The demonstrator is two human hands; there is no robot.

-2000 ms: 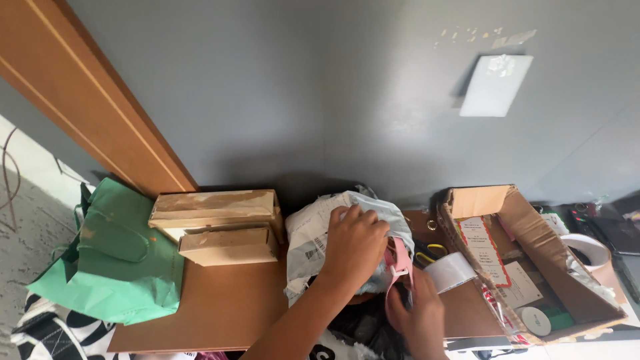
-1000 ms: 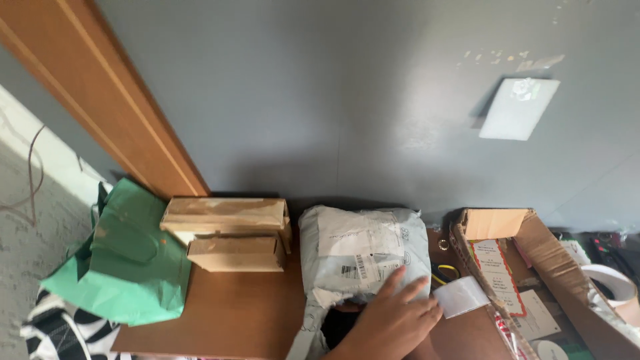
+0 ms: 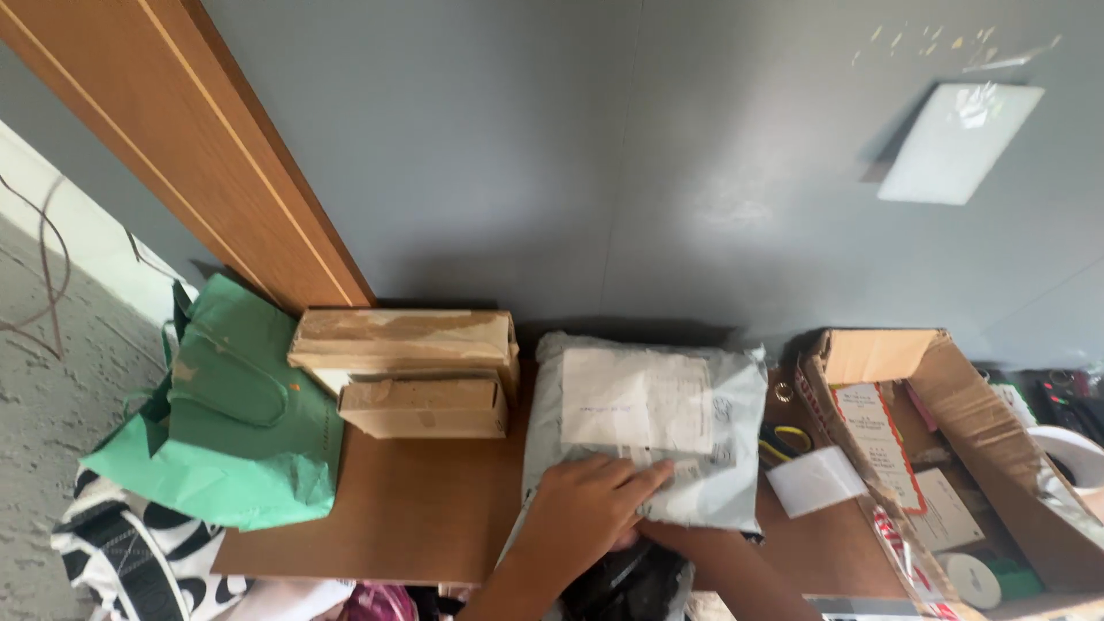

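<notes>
A grey plastic mailing bag (image 3: 737,431) with white paper labels lies on the brown tabletop, against the grey wall. My left hand (image 3: 591,496) rests on its lower front part, fingers spread over the labels' lower edge. My right hand (image 3: 642,535) is at the bag's front edge, mostly hidden beneath my left hand and the bag, so its fingers do not show. Black plastic (image 3: 625,582) shows below both hands, between my forearms. A white paper slip (image 3: 815,480) lies right of the bag, partly over yellow-and-black handles (image 3: 787,442) of a hand tool.
Two cardboard boxes (image 3: 423,407) and a green paper bag (image 3: 250,448) stand to the left. An open cardboard box (image 3: 884,354) holding cards and a tape roll is on the right. Another roll (image 3: 1069,457) sits beyond it. A white plate (image 3: 962,142) is on the wall.
Two seconds ago both hands were at the crumpled mailing bag, with a pink thing by my right hand. The bag now lies flatter, and the pink thing is out of sight.
</notes>
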